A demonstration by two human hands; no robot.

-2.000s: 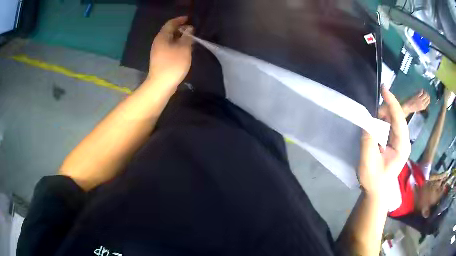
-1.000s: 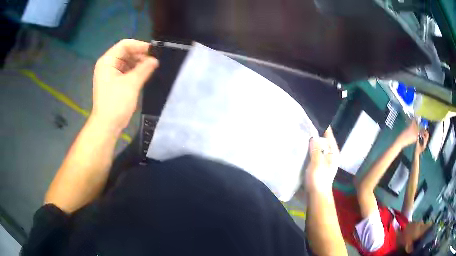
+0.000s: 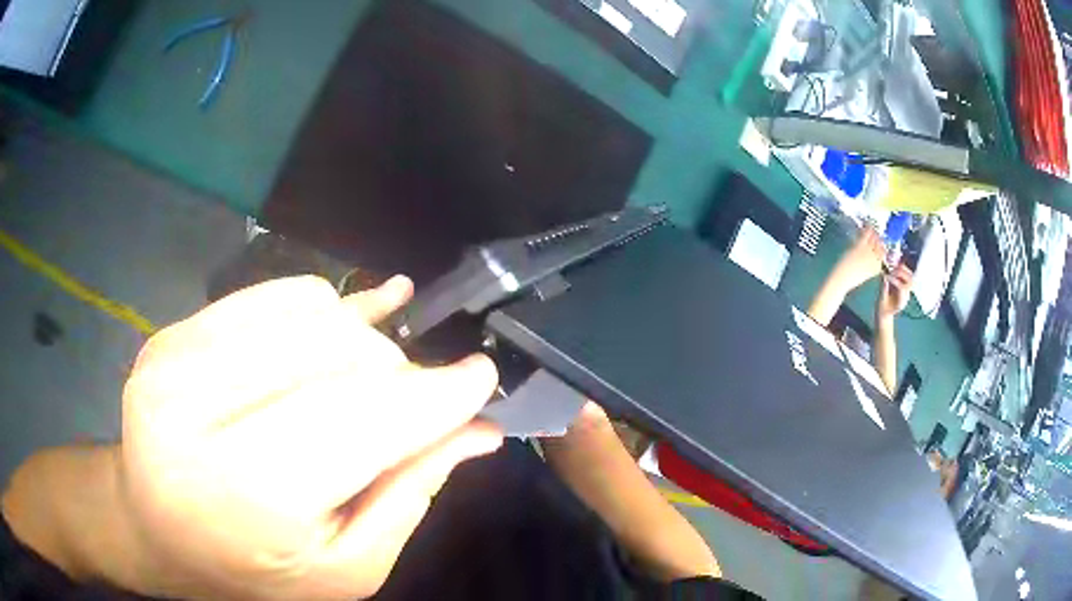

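The laptop (image 3: 717,376) is tilted up off the bench, partly open, its dark outer lid facing me with white labels and lettering. Its base (image 3: 529,261) shows edge-on, with slots along the edge. My left hand (image 3: 270,434) is large in the foreground, fingers closed around the base's near corner. A grey-white piece of the protective sheet (image 3: 538,405) shows between the two halves, beside my left fingertips. My right hand (image 3: 588,425) is mostly hidden behind the lid and sheet; only a small part and the forearm show, so its hold cannot be seen.
A black mat (image 3: 447,129) lies on the green bench beyond the laptop. Blue-handled pliers (image 3: 220,59) lie at upper left. Another laptop (image 3: 641,26) is at the top. Another person's hands (image 3: 882,268) work at right, near a white-topped dark item (image 3: 758,250).
The laptop has turned and lifted, from its open inside with the sheet spread over it to its outer lid. My left hand has come closer; my right hand is now mostly hidden.
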